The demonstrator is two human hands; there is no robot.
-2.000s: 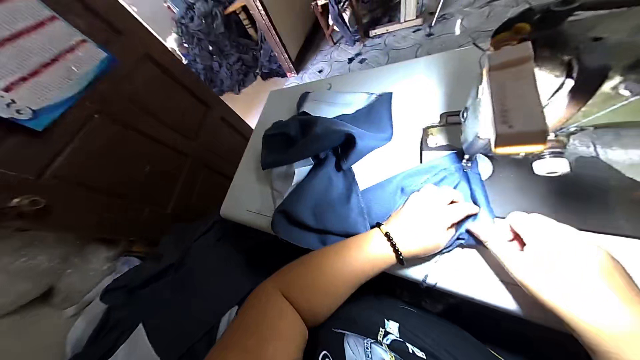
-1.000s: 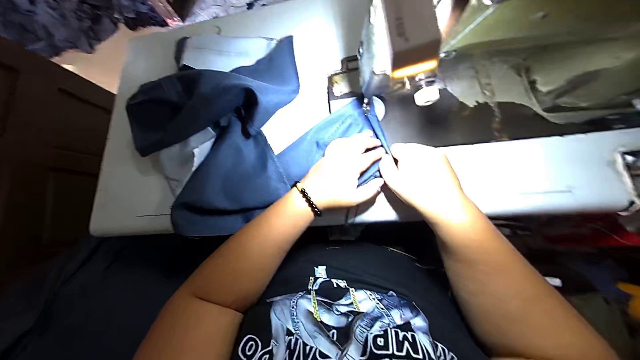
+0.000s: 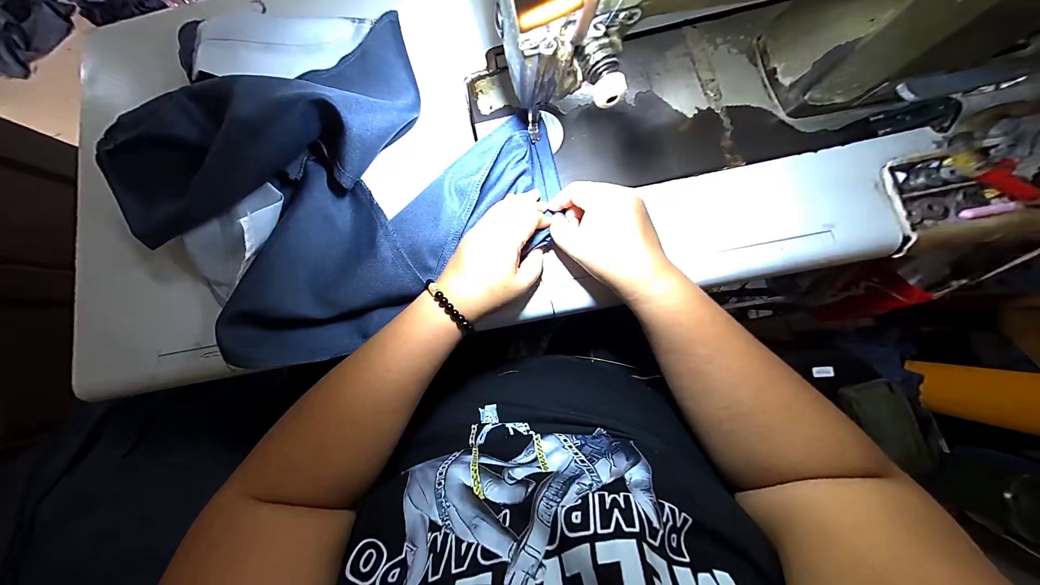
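Note:
Navy blue fabric, a garment piece with pale lining, lies bunched on the left of the sewing table and runs right to the sewing machine's presser foot, where its narrow edge sits under the foot. My left hand, with a black bead bracelet at the wrist, grips the fabric just in front of the foot. My right hand pinches the same narrow edge beside it, fingertips close to the left ones. The fabric between the fingertips is partly hidden.
The pale table top extends to both sides. A tray of small parts is set in its right end. The machine's worn arm spans the upper right. Dark and yellow cloths lie below at the right, and dark cloth scraps lie at the upper left.
The view has swung to the right and come closer. My right hand has drawn in near my left at the fabric's edge; both stay on the fabric.

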